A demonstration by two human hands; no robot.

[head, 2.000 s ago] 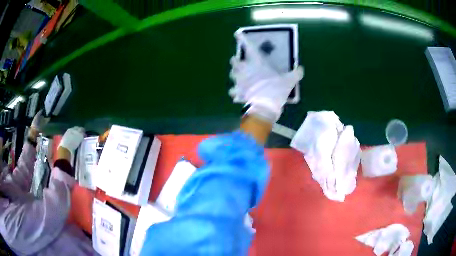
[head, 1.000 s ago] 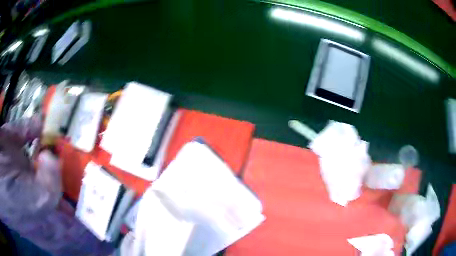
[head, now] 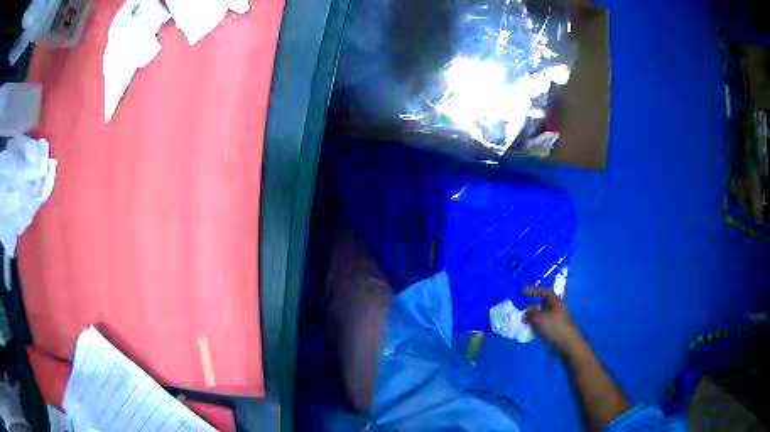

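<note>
A bare right hand (head: 553, 321), mine, is out to the side over the blue floor, low and right of centre. A small crumpled white wad (head: 511, 321) is at its fingertips and seems pinched there, with one finger held apart. The hand is small and slightly blurred. My left hand is not in view.
The red mat (head: 156, 202) and dark bench edge (head: 285, 202) fill the left, with white cloths (head: 24, 190) and a lined sheet (head: 122, 388). A shiny clear plastic bag (head: 490, 89) lies in a cardboard box (head: 591, 93). A blue ribbed stool or crate (head: 515, 228) stands below it.
The view has swung right and down from the green bench to the floor. The tablet on the bench is out of view. My bare right hand with the white wad has come into view.
</note>
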